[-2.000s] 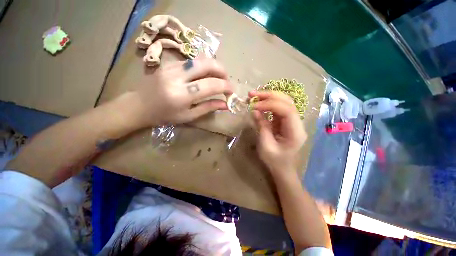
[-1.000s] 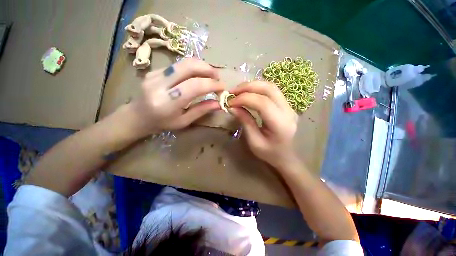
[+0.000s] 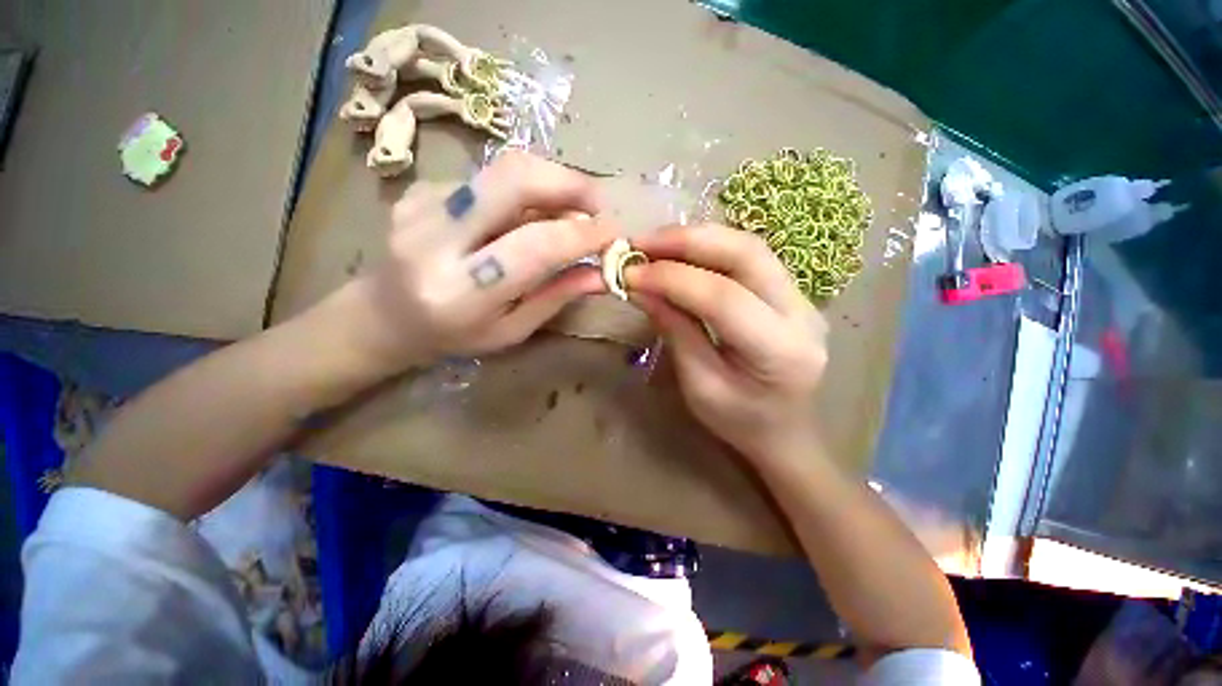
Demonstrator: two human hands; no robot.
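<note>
My left hand (image 3: 503, 255) is bare and pinches a beige moulded figure (image 3: 615, 268) between thumb and fingers; most of the figure is hidden by the fingers. My right hand (image 3: 737, 322) holds a gold-coloured metal ring (image 3: 633, 273) against the figure's near end. The hands meet above the cardboard sheet (image 3: 509, 436). A loose pile of gold-coloured rings (image 3: 801, 215) lies to the right, beyond my right hand. Several beige figures with rings at their ends (image 3: 391, 134) lie at the sheet's top left.
Wrinkled clear film (image 3: 536, 101) lies beside the figures. A small painted piece (image 3: 150, 148) is on the left cardboard (image 3: 161, 255). Translucent bottles (image 3: 1106, 205) and a pink-red clip (image 3: 982, 282) are at the right. Blue crates (image 3: 355, 536) are near my lap.
My right hand has moved left from beside the ring pile to the figure, and the ring now sits against it. Since one second ago the hands have barely moved.
</note>
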